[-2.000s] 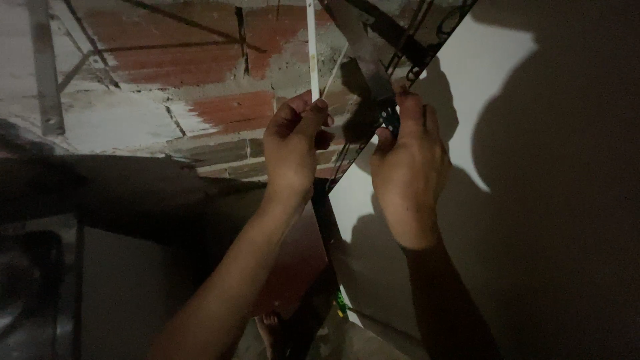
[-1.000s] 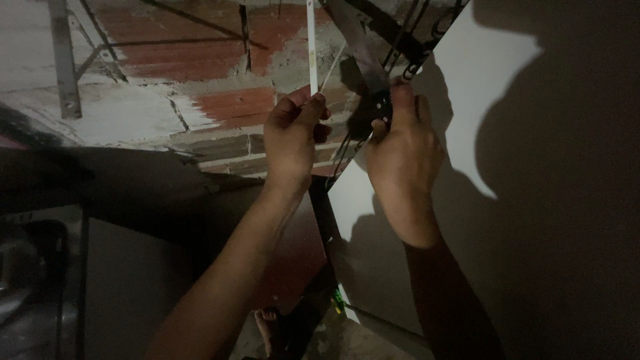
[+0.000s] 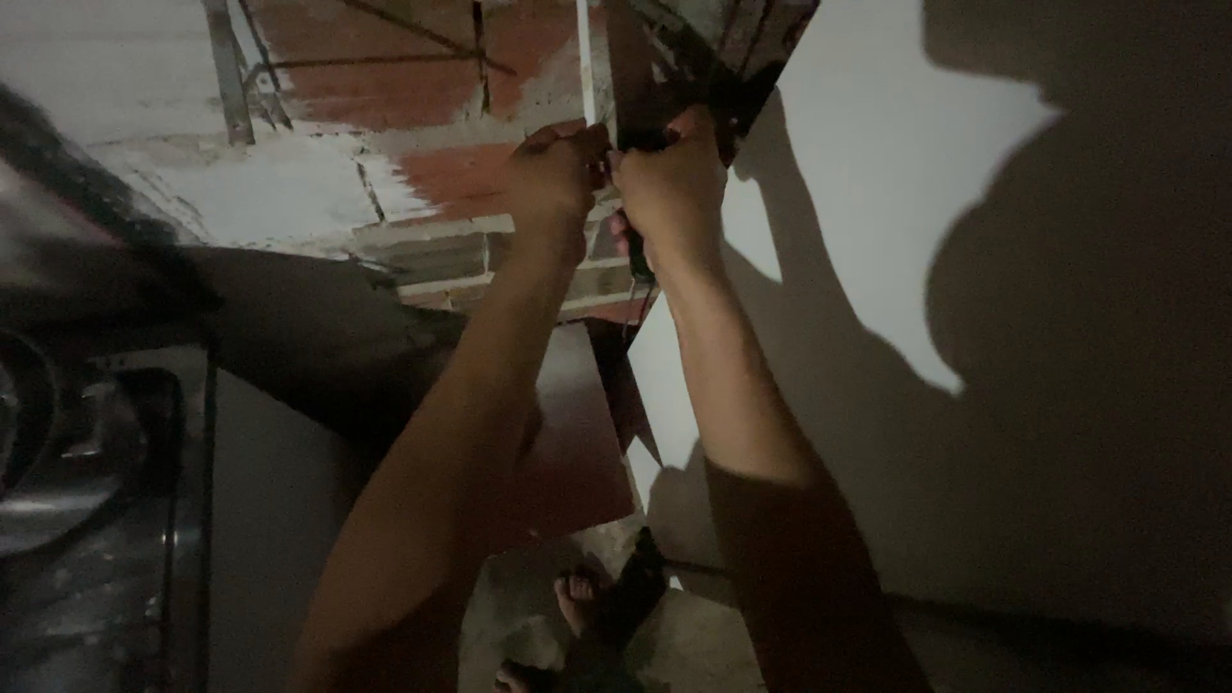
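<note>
My left hand (image 3: 553, 183) pinches the lower end of a thin white strip (image 3: 585, 63) that runs up out of view in front of the brick wall. Right beside it, my right hand (image 3: 674, 183) is curled around a dark handle (image 3: 637, 252), whose lower end shows below the palm. A broad dark blade (image 3: 630, 72) seems to rise from that hand along the strip; its outline is dim, so I cannot tell the exact tool. The fingertips of both hands nearly meet at the strip's end, and what lies between them is hidden.
A partly painted brick wall (image 3: 452, 178) with metal brackets (image 3: 229, 87) stands ahead. A large white panel (image 3: 847, 192) with shadows on it is at the right. A metal stove or sink top (image 3: 87, 481) is at the lower left. Bare feet (image 3: 577, 592) show on the floor below.
My right hand has moved left, up against my left hand at the strip; before, a gap lay between them. The blade has swung from a slant to nearly upright.
</note>
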